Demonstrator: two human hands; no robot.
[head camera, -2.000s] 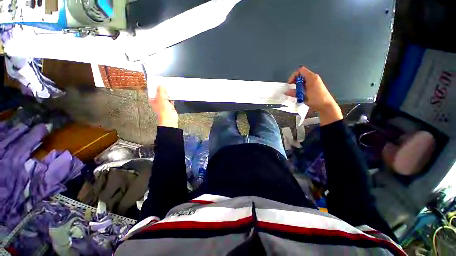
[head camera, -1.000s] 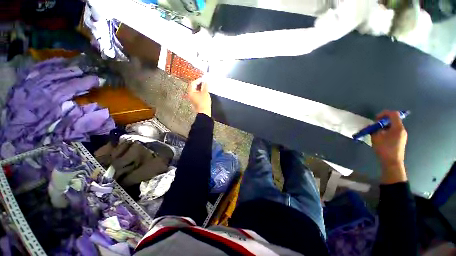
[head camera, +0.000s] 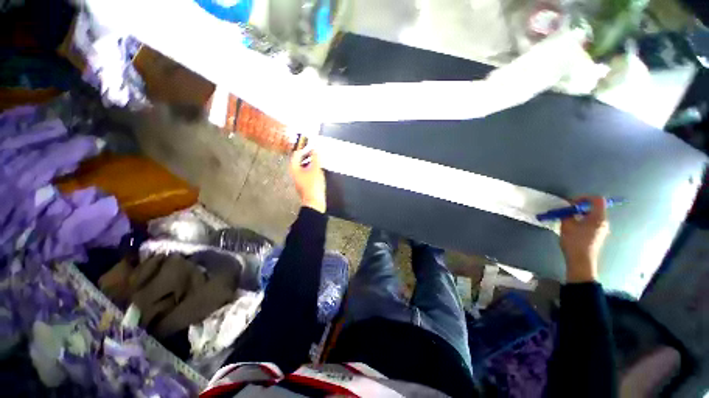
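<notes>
A long white strip (head camera: 435, 183) lies flat across the dark grey tabletop (head camera: 420, 220). My left hand (head camera: 309, 177) is at the strip's left end, by the table's left edge; bright glare hides part of its fingertips, and something small and dark shows at them. My right hand (head camera: 583, 233) holds a blue marker pen (head camera: 564, 211), its left end over the strip's right end. A second white strip (head camera: 404, 102) lies farther back and runs up to a pale heap (head camera: 579, 66) at the table's far side.
A machine (head camera: 299, 23) stands at the far left, washed out by glare. Purple fabric pieces (head camera: 54, 175) are heaped at the left, beside an orange-brown box (head camera: 132, 186). A crumpled blue plastic bag (head camera: 333, 284) is under the table. Green leaves (head camera: 618, 19) show at the far edge.
The view has turned and shifted. My right hand has turned the pen from upright to nearly level, across the strip's right end. The strip now lies farther in from the table's front edge.
</notes>
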